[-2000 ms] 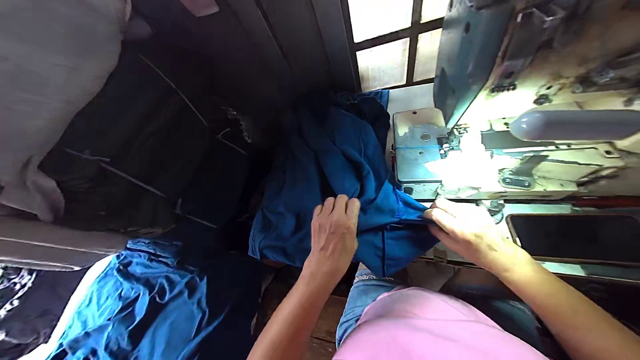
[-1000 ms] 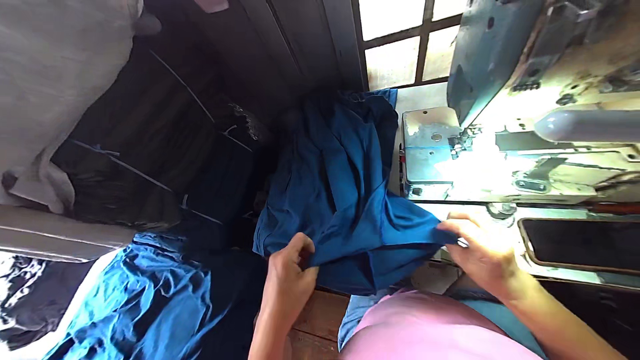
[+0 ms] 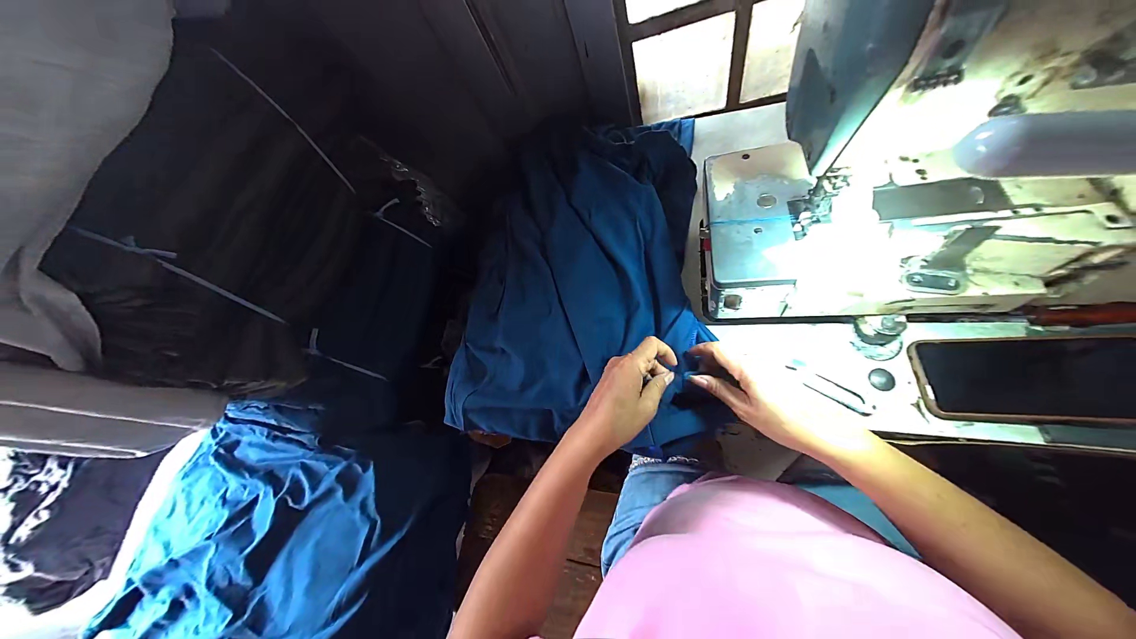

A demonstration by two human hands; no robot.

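Observation:
Blue fabric (image 3: 577, 275) lies bunched over the table edge and hangs down in front of me, left of an industrial sewing machine (image 3: 754, 222). My left hand (image 3: 630, 390) pinches the cloth near its lower right part, thumb against the forefinger. Close beside it, my right hand (image 3: 737, 386) holds the edge of the same cloth between thumb and fingers. The two hands' fingertips almost meet. The machine's lamp glows brightly at its needle area, which is washed out by glare.
A phone (image 3: 1029, 377) and thread snips (image 3: 830, 389) rest on the table at the right. Dark bundles tied with strips (image 3: 231, 293) fill the left side. More blue cloth (image 3: 257, 524) is piled at lower left. A barred window (image 3: 683, 62) stands behind.
My hands have come together; one second ago they were apart with the cloth stretched between them. The cloth between them is now gathered.

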